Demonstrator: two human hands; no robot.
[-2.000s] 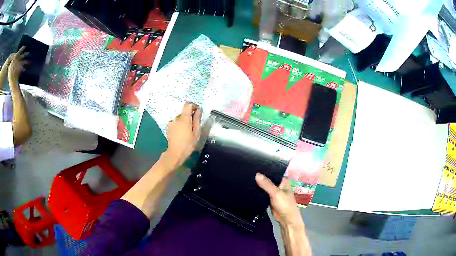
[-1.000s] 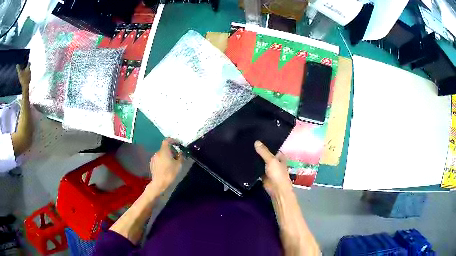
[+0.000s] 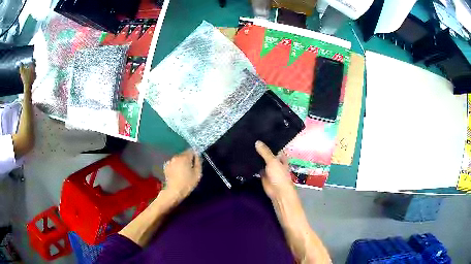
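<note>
A black panel (image 3: 253, 135) lies at a slant over the bench's front edge, its far left part inside a clear bubble wrap bag (image 3: 199, 82). The inserted part shows grey through the bag. My left hand (image 3: 183, 172) pinches the bag's mouth at its near corner, beside the panel's edge. My right hand (image 3: 271, 167) holds the panel's near right part, thumb on top and fingers hidden below. A black smartphone (image 3: 326, 88) lies on the printed sheet (image 3: 289, 67), right of the panel.
Packed bubble bags (image 3: 95, 85) lie on a second printed sheet at left, near a black stack (image 3: 98, 13). A coworker's hand (image 3: 27, 75) holds a dark panel at far left. A white board (image 3: 408, 124) lies at right. Red stools (image 3: 93, 206) stand below left.
The panel has swung round and slid partly into the bag, with more of it covered than a second ago. My left hand has moved from the bag's middle to its near mouth corner.
</note>
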